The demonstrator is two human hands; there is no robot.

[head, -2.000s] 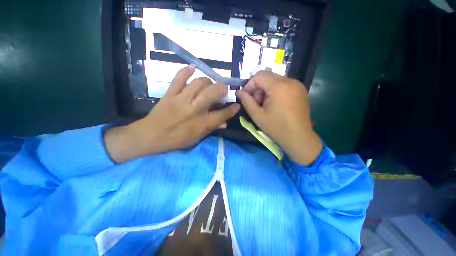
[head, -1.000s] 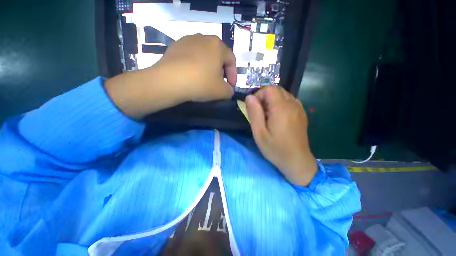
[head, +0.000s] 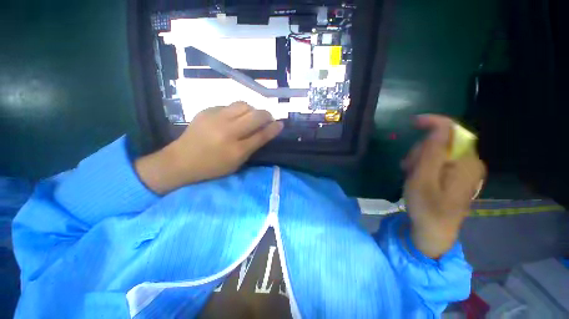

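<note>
The opened tablet point(head: 237, 53) shows a bright white interior and lies in a black foam tray point(head: 369, 81). A grey flat flex cable point(head: 234, 73) bends diagonally across the white battery point(head: 212, 93). The mainboard point(head: 329, 95) with a yellow patch point(head: 335, 55) is on the right side. My left hand point(head: 221, 142) rests at the tablet's lower edge, fingers bent together; whether it holds something small is hidden. My right hand point(head: 440, 171), blurred, is right of the tray with a pale yellow release liner strip point(head: 462, 142) at its fingers.
The tray lies on a dark green bench point(head: 68, 75). A yellow line point(head: 521, 210) runs along the floor at the lower right. White boxes point(head: 539, 280) and a red item point(head: 475, 306) are below it. A dark shape stands at the right edge.
My right hand has moved from the tablet's lower edge out to the right with the yellow liner. My left hand has drawn back down and left, uncovering the flex cable.
</note>
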